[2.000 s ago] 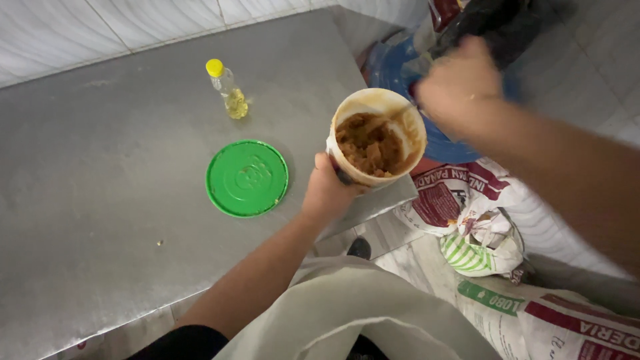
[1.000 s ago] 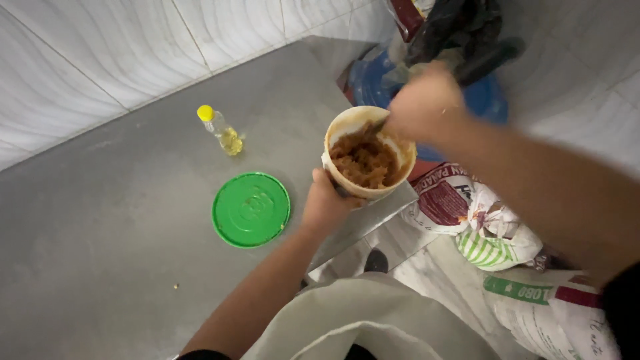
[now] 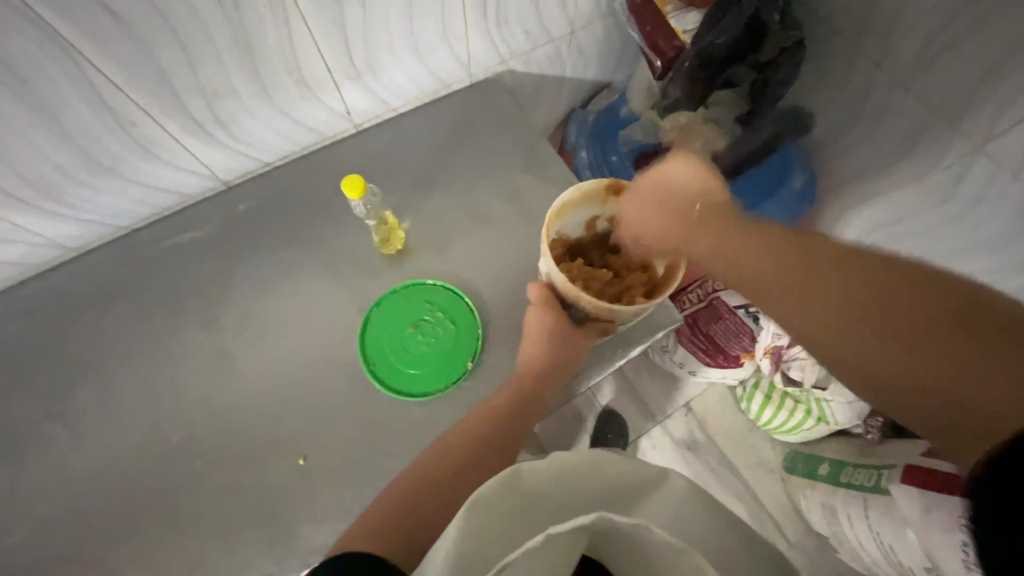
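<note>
A white plastic tub [image 3: 564, 228] holding a chunky brown paste [image 3: 604, 268] stands at the right corner of the grey table. My left hand [image 3: 560, 328] grips its near left side. Over the tub's right rim is my right hand [image 3: 672, 208], blurred and closed, with the fingers toward the paste; whatever it grips is hidden. A green plastic lid [image 3: 421, 339] lies flat to the left of the tub. Behind the lid, a small clear bottle [image 3: 376, 216] with a yellow cap holds some yellow liquid.
Beyond the table [image 3: 200, 344] corner is a blue bin [image 3: 604, 140] with dark plastic bags [image 3: 736, 56] on top. Printed sacks [image 3: 880, 504] and a knotted bag with green stripes [image 3: 792, 408] lie on the floor at the right. A tiled wall [image 3: 240, 80] runs along the table's back.
My right hand has kept moving about the tub's mouth, and the paste's surface has changed shape. My left hand keeps its grip on the tub. The lid and bottle remain on the table.
</note>
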